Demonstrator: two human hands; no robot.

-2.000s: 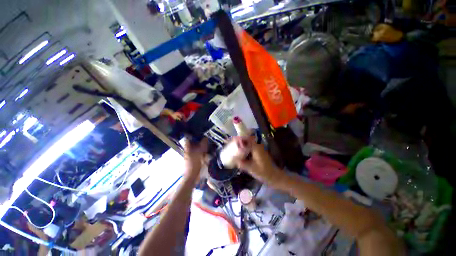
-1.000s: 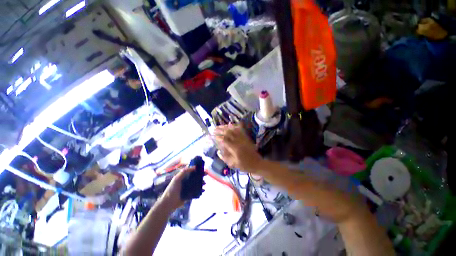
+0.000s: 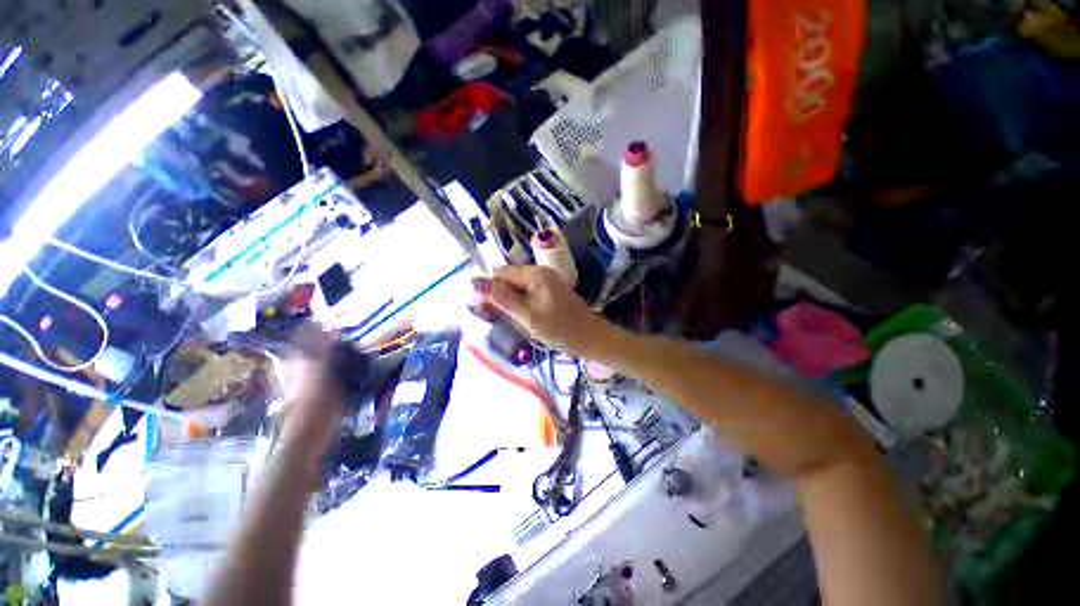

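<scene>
My left hand (image 3: 310,373) is blurred over the left of the white table. A dark object (image 3: 351,365) shows at its fingers, also blurred. My right hand (image 3: 527,305) is raised beside the thread stand, thumb and fingertips pinched together near the lower end of a long rod (image 3: 409,172). No thread can be made out between the fingers. A white thread cone with a pinkish-red tip (image 3: 640,187) stands behind and right of this hand. A smaller cone (image 3: 550,253) stands just behind the hand.
Dark tweezers (image 3: 474,476) and snips (image 3: 557,483) lie on the white table. A black item in shiny plastic (image 3: 419,403) lies left of them. A bright lamp (image 3: 107,160) hangs at left. A green basket (image 3: 912,322) with a white disc is at right. An orange cloth (image 3: 801,101) hangs from a post.
My right hand has left the large cone and now pinches beside the rod. My left hand has moved down and left with the dark object. The view has tilted down, showing more of the table.
</scene>
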